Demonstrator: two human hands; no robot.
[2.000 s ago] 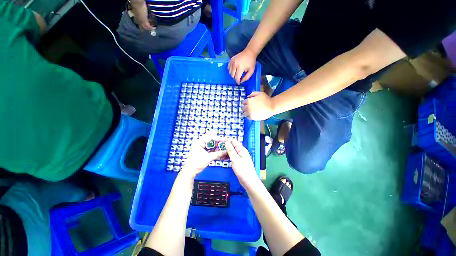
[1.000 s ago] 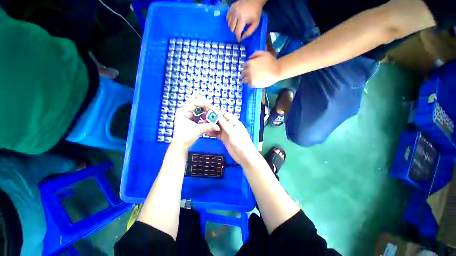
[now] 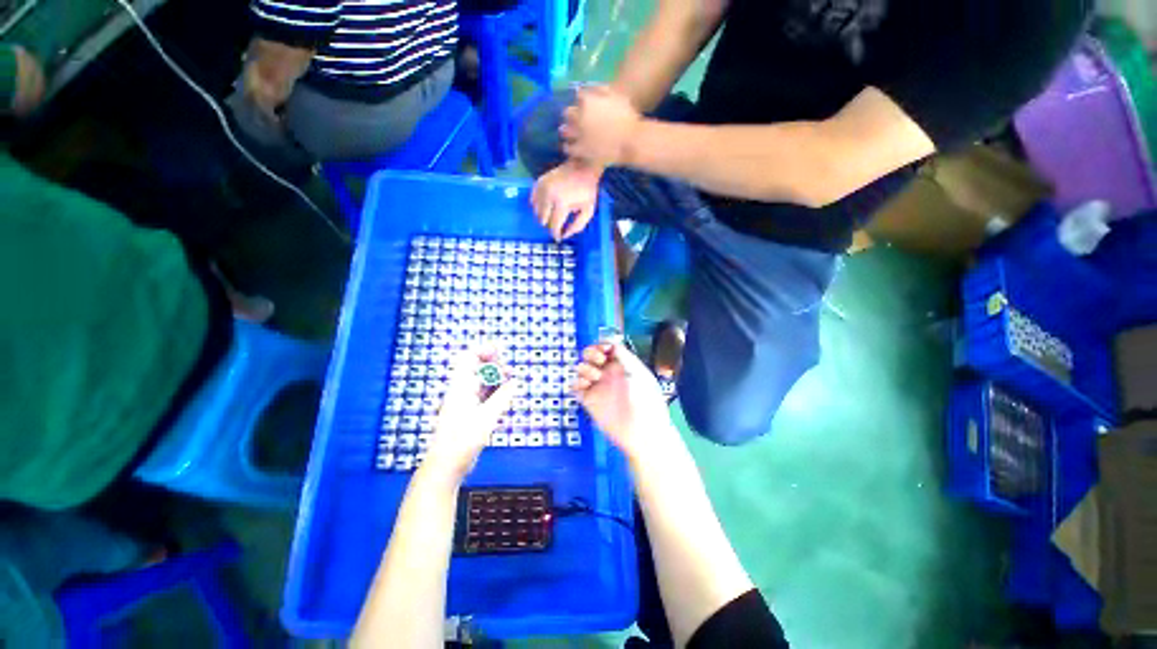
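Note:
My left hand (image 3: 464, 412) holds a small square module (image 3: 491, 374) with a greenish face over the grid. My right hand (image 3: 613, 388) is apart from it, near the tote's right rim, fingers curled. A small pale item shows at its fingertips, too blurred to tell if it is held. The blue parts tote (image 3: 327, 418) holds a tight grid of silver-white modules (image 3: 489, 298). A dark flat board (image 3: 505, 520) with rows of reddish marks lies in the tote's near part. Its thin dark cable (image 3: 590, 510) runs right, partly behind my right forearm.
A person in black (image 3: 812, 140) sits at the right, one hand on the tote's far right rim. A person in green (image 3: 89, 342) is at the left by a blue stool (image 3: 216, 431). A striped-shirt person (image 3: 387, 51) sits beyond. Blue totes (image 3: 1015, 444) and cartons stand far right.
My hands have moved apart, the right one toward the tote's right rim. The other person's hand has left the rim and rests on their other arm. The view has shifted.

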